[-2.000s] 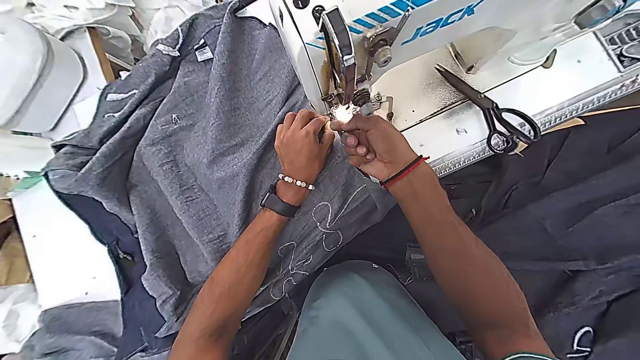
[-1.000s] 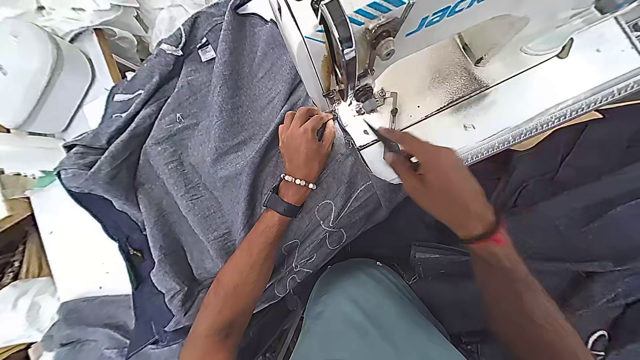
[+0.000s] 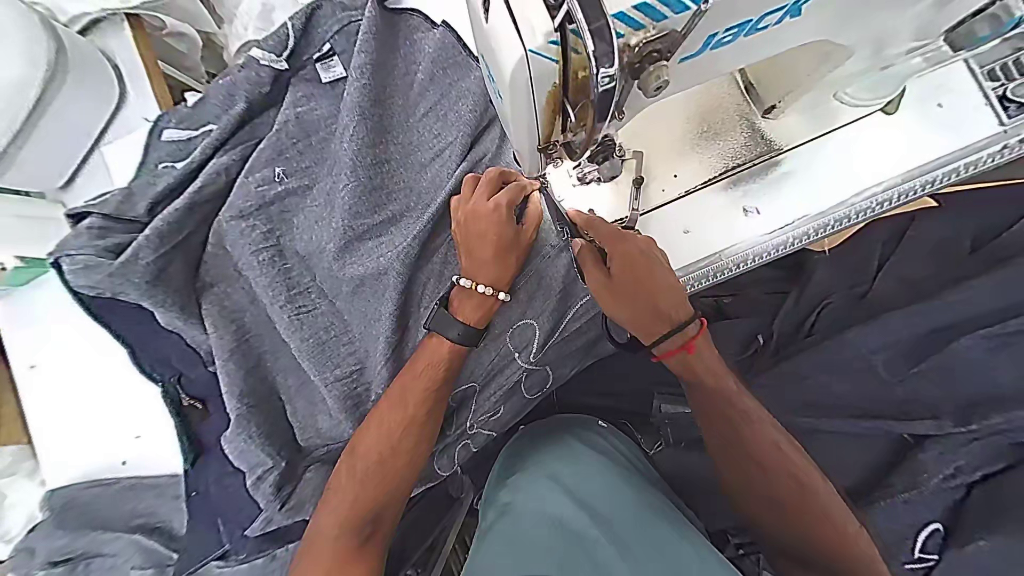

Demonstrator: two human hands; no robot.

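A grey garment [image 3: 304, 240] with white chalk marks lies spread to the left of a white Jack sewing machine [image 3: 768, 72]. My left hand [image 3: 492, 224] pinches the garment's edge between thumb and fingers, just in front of the lit needle area. In my right hand [image 3: 628, 276] are black-handled scissors [image 3: 563, 222]; their blades point up and left to the cloth edge by my left fingertips. The handle loops are partly hidden under the right hand. Whether the blades touch the cloth is too small to tell.
Dark fabric [image 3: 864, 320] is heaped along the front edge of the machine bed at right. A measuring tape strip [image 3: 800, 252] runs along that edge. White chair-like plastic parts [image 3: 56, 96] stand at upper left. My knee [image 3: 592, 504] is below.
The scissors lay on the machine bed at first; my right hand has picked them up and brought them to the cloth edge. My left hand has stayed on the garment.
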